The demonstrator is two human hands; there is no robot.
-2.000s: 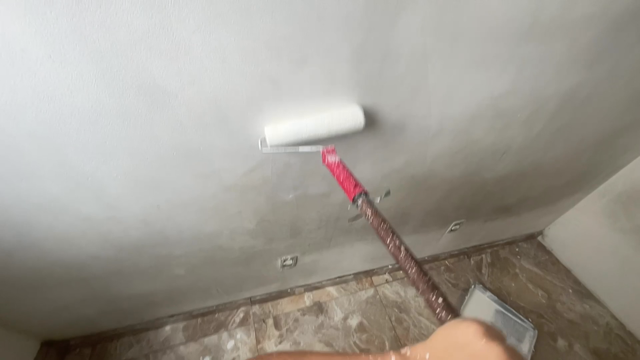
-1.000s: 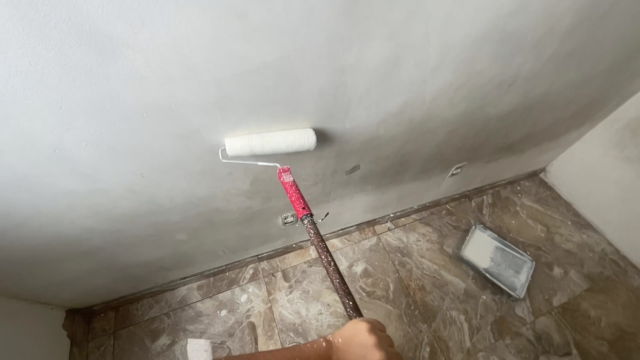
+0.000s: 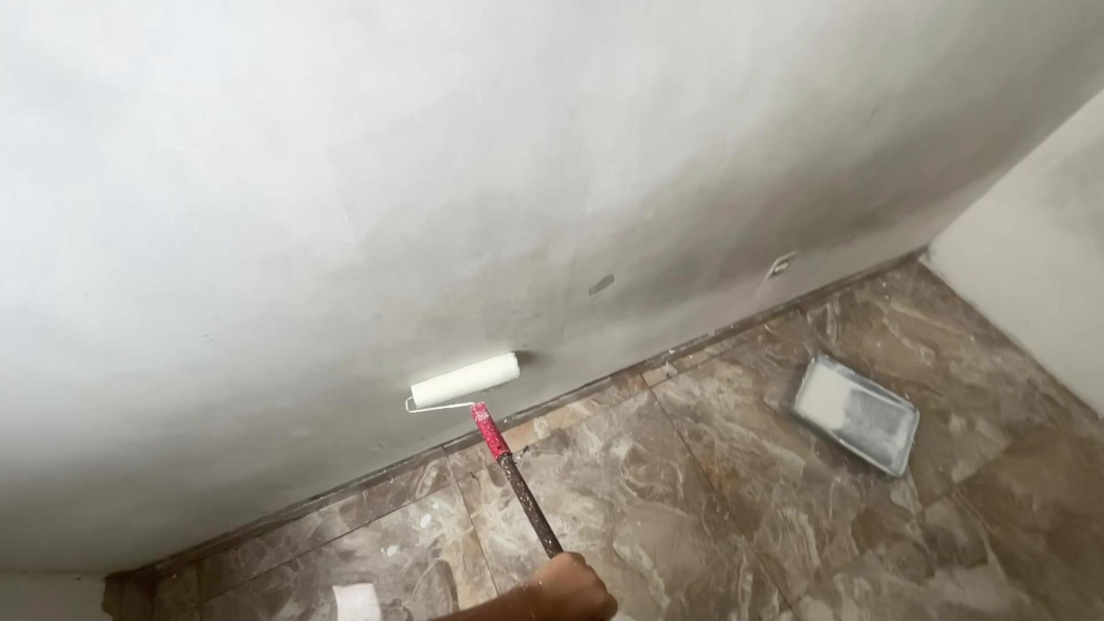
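My left hand, at the bottom edge in the head view, is closed around the dark, paint-specked extension pole of a paint roller. Its forearm comes in from the lower left. A red, paint-spattered handle joins the pole to a thin wire frame. The white roller cover lies against the lower part of the grey-white wall, slightly tilted, above the floor edge. On the floor to the right sits a paint tray with white paint in it. My right hand is out of view.
A wall socket is low on the wall at the right, and a small grey patch lies left of it. Brown marbled floor tiles meet the wall along a dark edge. A white scrap shows at the bottom; another wall bounds the right.
The roller has moved down the wall, from above the nearer socket to close above the floor edge. That socket, visible in both earlier frames, no longer shows. My left hand has kept its grip.
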